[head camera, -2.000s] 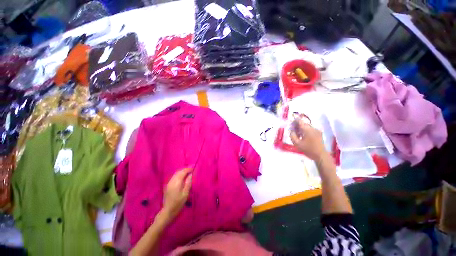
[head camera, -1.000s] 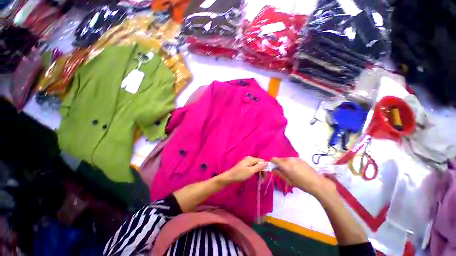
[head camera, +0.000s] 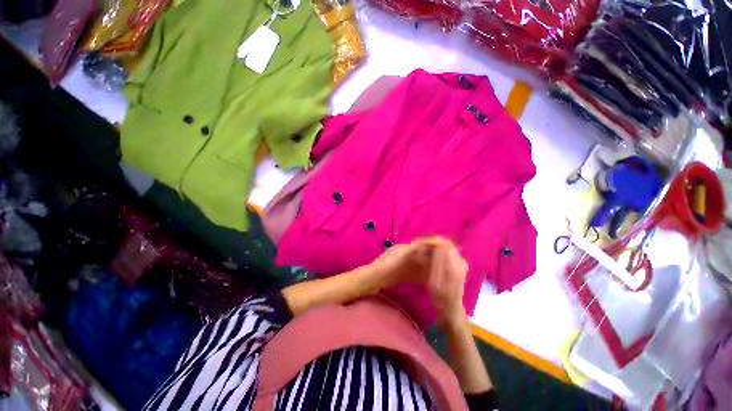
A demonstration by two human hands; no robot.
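Note:
A magenta blazer point(head camera: 433, 177) lies front up on the white table, dark buttons showing. My left hand point(head camera: 401, 261) and my right hand point(head camera: 449, 277) are together over its lower part, fingers bent and touching. They are blurred, and anything between the fingers is hidden. A dusty pink garment point(head camera: 293, 205) shows from under the blazer's left side. An olive green blazer point(head camera: 217, 112) lies to the left, with a white hang tag point(head camera: 258, 48) near its collar.
Scissors point(head camera: 638, 269), a blue lump point(head camera: 630, 189) and a red ring with a yellow core point(head camera: 697, 201) lie at right. Flat clear bags with a red border point(head camera: 614, 345) are nearby. Shiny bagged garments point(head camera: 522, 28) line the far side. Yellow-orange edging point(head camera: 518, 349) marks the near edge.
Two seconds ago my right hand was over the right-side items. One second ago both hands held a small white piece with threads; it no longer shows. The view has turned, and my hands are closer together.

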